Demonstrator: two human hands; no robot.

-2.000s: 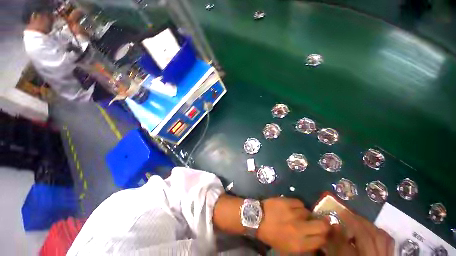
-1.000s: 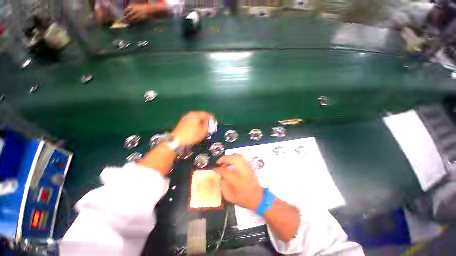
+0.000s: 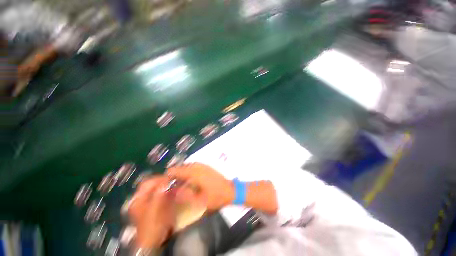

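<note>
The view is strongly blurred. My left hand (image 3: 152, 210) and my right hand (image 3: 207, 186), with a blue wristband, meet over the tan block (image 3: 191, 214) and hide much of it. A small shiny part, likely a round component (image 3: 171, 185), shows between the hands at my right fingertips. My left fingers are too blurred to tell their hold. Other round components (image 3: 158, 153) lie in loose rows ahead and to the left.
A white sheet (image 3: 260, 145) lies right of the hands, with a brown-yellow strip (image 3: 234, 105) above its far corner. Spaced components (image 3: 165, 118) lie on the green conveyor (image 3: 115, 110). A second white sheet (image 3: 346, 77) is far right. A blue-and-white box is cut off lower left.
The view has swung right and tilted. My left hand has come back from the belt side to the block, and a component lies there now. My right hand has moved over the block.
</note>
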